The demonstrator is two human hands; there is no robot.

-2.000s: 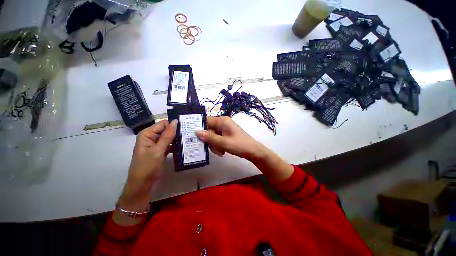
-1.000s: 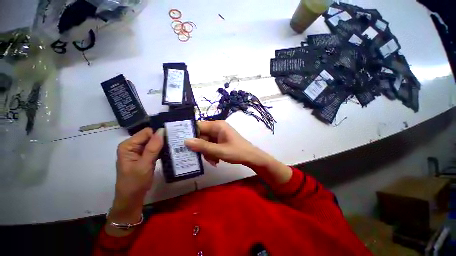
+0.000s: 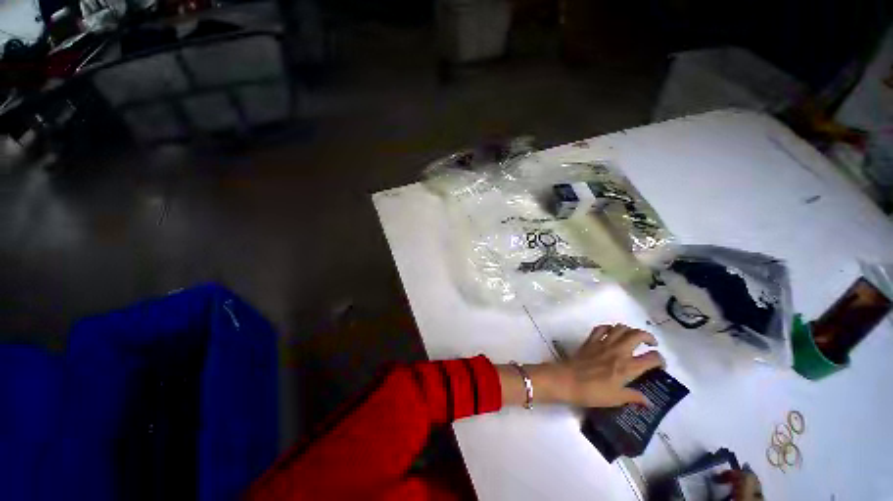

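The stack of black text cards (image 3: 641, 423) lies tilted on the white table (image 3: 548, 470) at lower centre. My left hand (image 3: 612, 367) reaches over its far end, fingers apart and touching it. Whether it grips a card cannot be told. At the bottom edge, barcode cards (image 3: 707, 481) with a white panel and dark edges show, cut off and blurred. The fingertips of my right hand (image 3: 746, 484) lie on the white panel; the rest of that hand is out of the picture.
Flat clear bag (image 3: 490, 269) and clear bag with black items (image 3: 734, 294) lie behind my left hand. Green tape roll (image 3: 811, 354) holds an upright phone (image 3: 854, 318) at right. Rubber bands (image 3: 786, 445) lie lower right. Blue bin (image 3: 230, 342) stands on the floor left of the table edge.
The view has swung left, bringing in the floor and blue bin. My left hand has left the barcode cards and moved onto the black text stack. The finished tags and strings are out of view.
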